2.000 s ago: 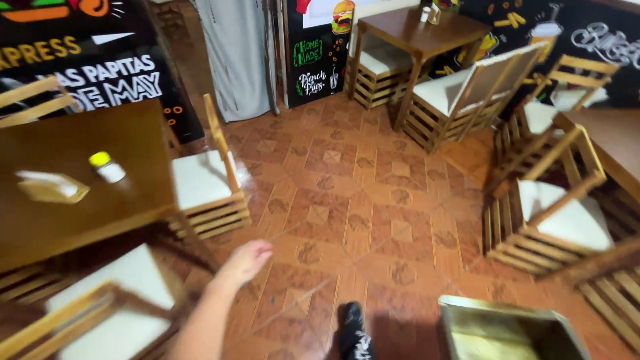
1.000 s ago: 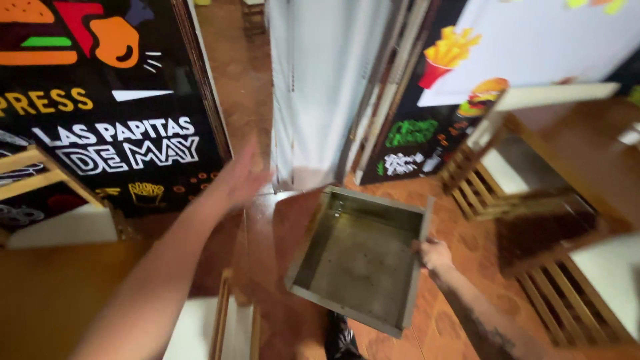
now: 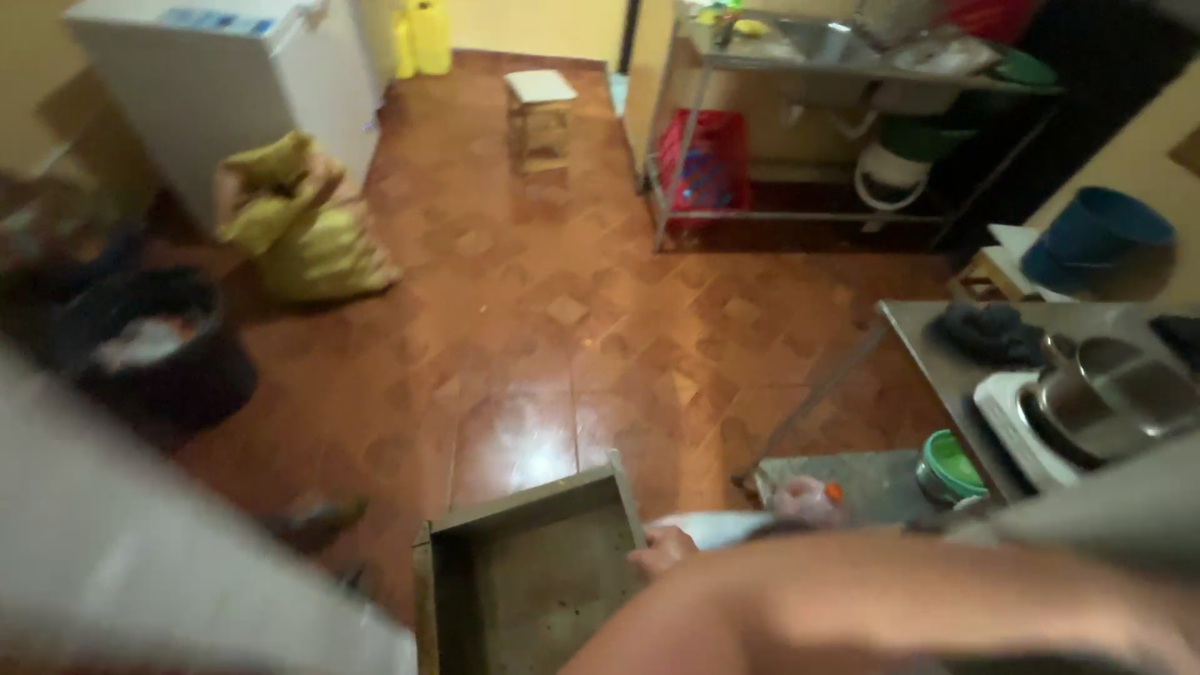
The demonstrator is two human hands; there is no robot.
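Observation:
A rectangular metal tray with raised walls is at the bottom centre, cut off by the lower edge of the view. My right hand grips its right wall, and the forearm reaches across the lower right. Small dark specks dot the tray's inside. My left hand is out of view. Blurred pale surfaces, which I cannot identify, cross the lower left and the right edge.
On the left stand a white appliance, a yellow sack and a black tub. Ahead are a small stool and a metal sink stand. At the right, a metal table bears a hotplate with a pot.
The view has moved from the dining area, past a pale curtain, into a kitchen area. My left hand, seen reaching toward the curtain before, has left the view. The tray remains in my right hand.

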